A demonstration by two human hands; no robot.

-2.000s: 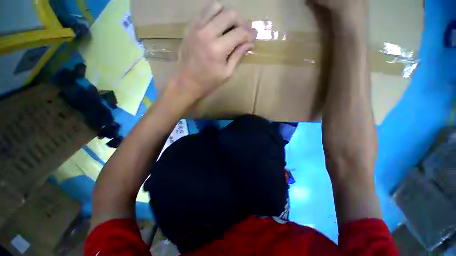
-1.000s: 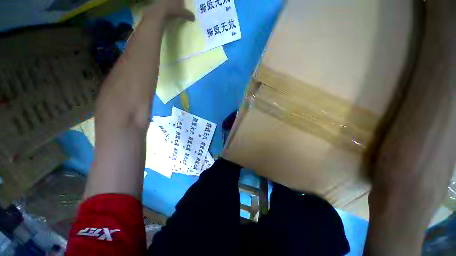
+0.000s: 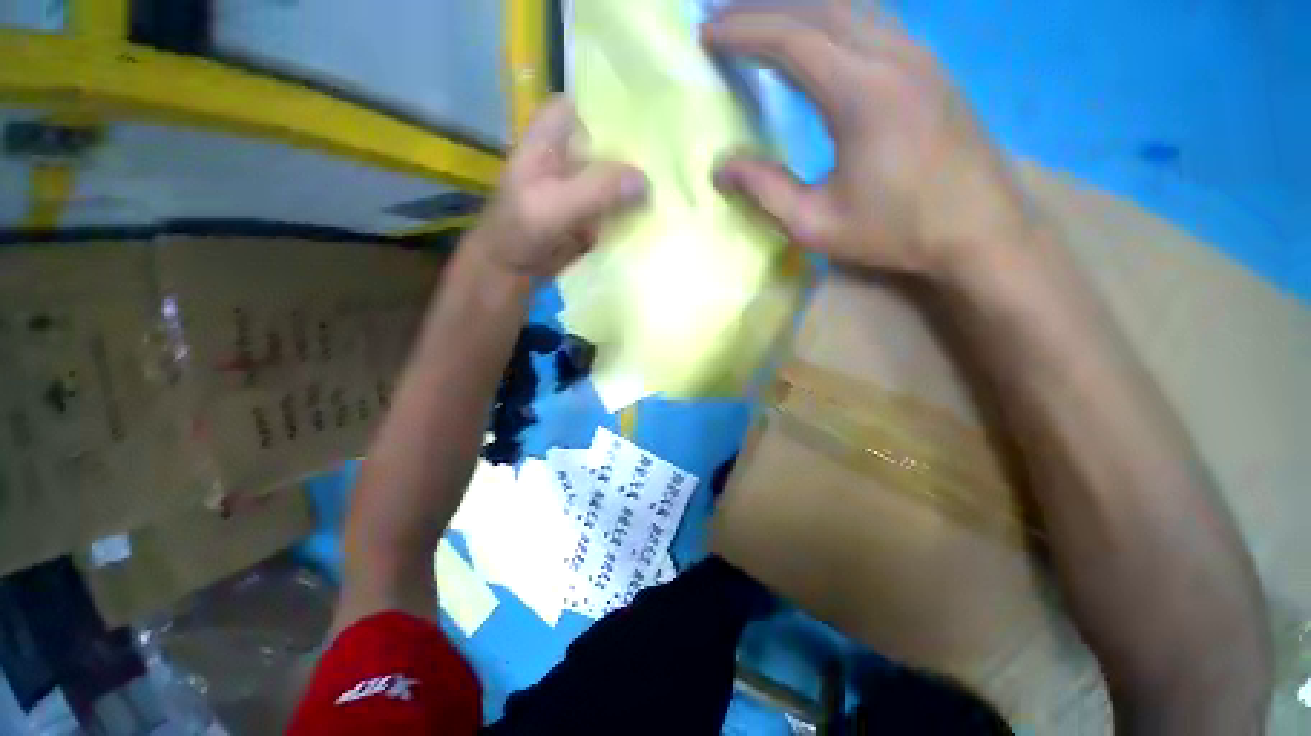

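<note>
A pale yellow backing sheet (image 3: 676, 273) is held up at the top centre, blurred by motion. My left hand (image 3: 554, 194) grips its left edge between thumb and fingers. My right hand (image 3: 877, 158) is at its right side, thumb against the sheet and fingers curled at its top edge. The shipping carton (image 3: 891, 554) lies at the right, tilted, under my right forearm. Clear packing tape (image 3: 899, 453) runs along its seam.
White label sheets (image 3: 626, 518) with rows of characters lie on the blue floor by my legs. Black filler (image 3: 511, 403) lies behind them. Printed brown cartons (image 3: 288, 360) stand at left, below yellow-edged white containers (image 3: 331, 122). A wooden stool (image 3: 784, 690) shows partly between my legs.
My left hand has lifted the yellow sheet from the floor. My right hand has moved from the carton to the sheet. The view has shifted left.
</note>
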